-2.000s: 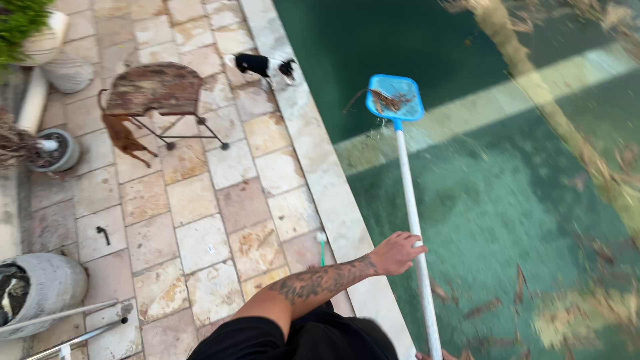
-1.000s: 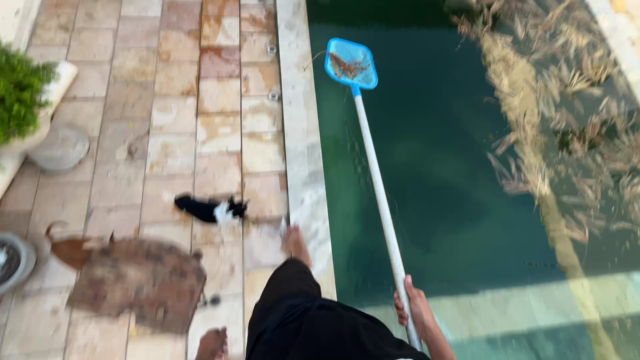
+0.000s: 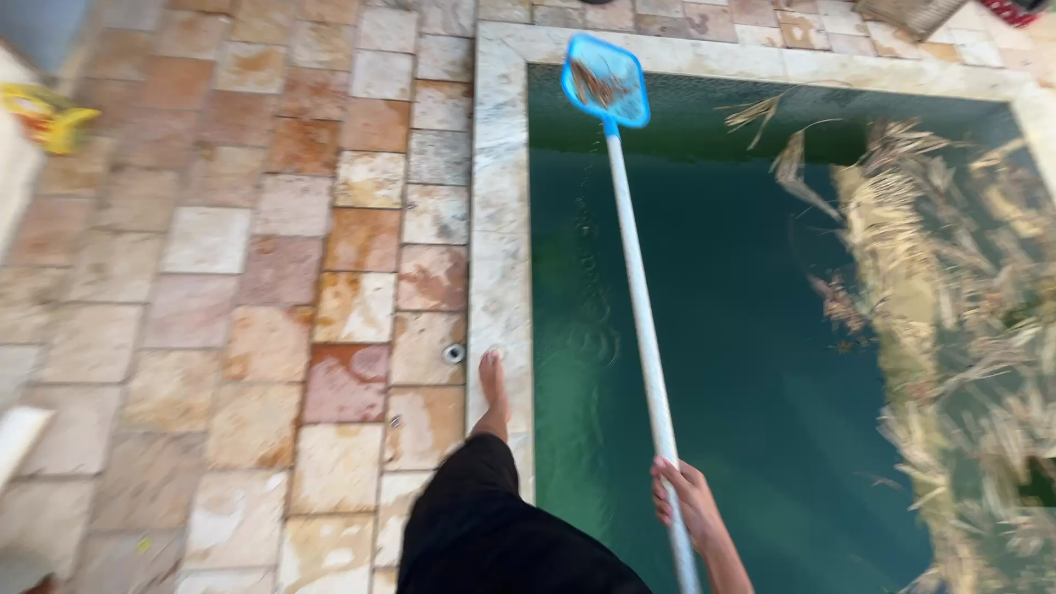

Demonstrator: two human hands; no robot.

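Note:
My right hand [image 3: 689,503] is closed round the white pole [image 3: 642,322] of a pool skimmer, low in the view, with the forearm running to the bottom right. At the pole's far end, the blue-framed skimmer net [image 3: 606,81] holds brown plant debris. The net is over the pool's far left corner, partly over the pale stone rim and partly over the water, and the pole slants across the green pool water [image 3: 742,346]. My left hand is out of view.
My bare foot [image 3: 493,384] is on the pale stone pool rim [image 3: 502,247], beside a round floor fitting [image 3: 453,353]. Dry palm fronds [image 3: 907,214] lie in the water at right. A yellow packet [image 3: 51,118] is at the upper left of the stone paving.
My left hand, on the pole two seconds ago, has left the view. The view has moved forward along the pool; the black-and-white animal and the worn stool or table are no longer seen.

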